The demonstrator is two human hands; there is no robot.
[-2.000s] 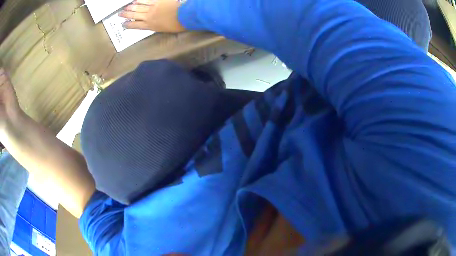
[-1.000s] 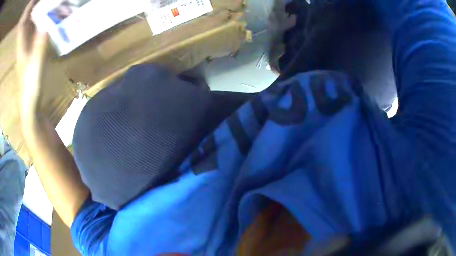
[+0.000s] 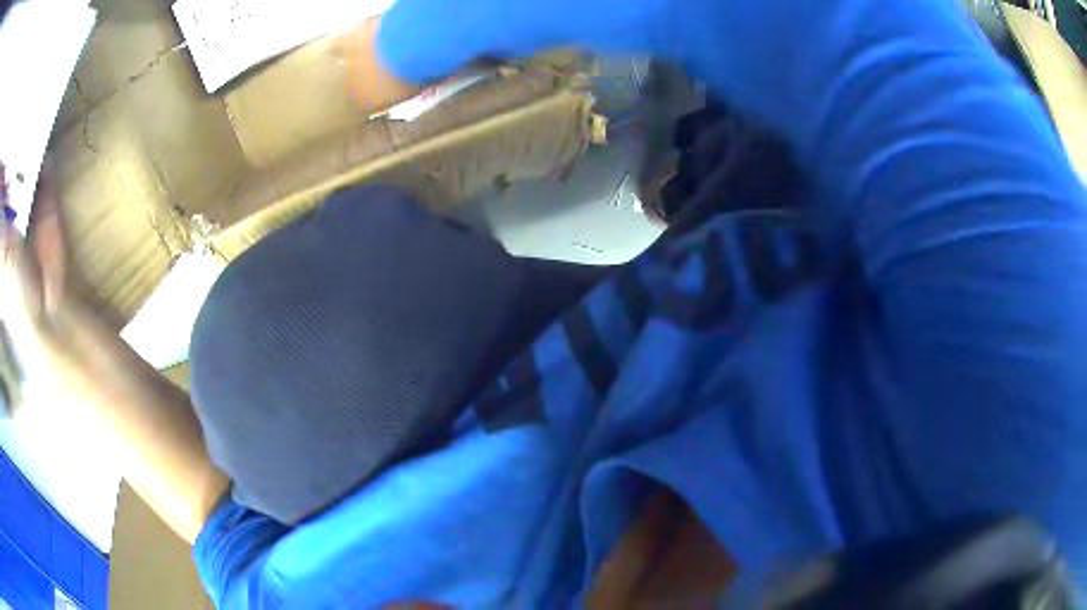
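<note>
My left hand (image 3: pixel 33 268), bare, is at the left edge, partly cut off and blurred, closed on the lower end of a white box (image 3: pixel 45 101) that the edge also cuts. My right hand (image 3: pixel 367 69) is blurred at the top, mostly hidden by its blue sleeve; its fingers and any hold cannot be told. It is over an open brown carton (image 3: pixel 191 113) with creased, torn edges. A white printed piece (image 3: pixel 268 36) lies at the carton's top, and a small white piece with red print (image 3: pixel 439 95) shows beside my right hand.
My dark-clad knee (image 3: pixel 346 346) is just below the carton. A white piece (image 3: pixel 173 310) lies by the carton's lower left corner. Grey floor (image 3: pixel 566 209) shows beyond the knee. A blue object (image 3: pixel 42 536) and brown cardboard (image 3: pixel 149 560) are at lower left. Another cardboard edge is upper right.
My right arm has swung back from the right across the top, over the carton. The white box at my left hand has moved to the far left and turned more upright.
</note>
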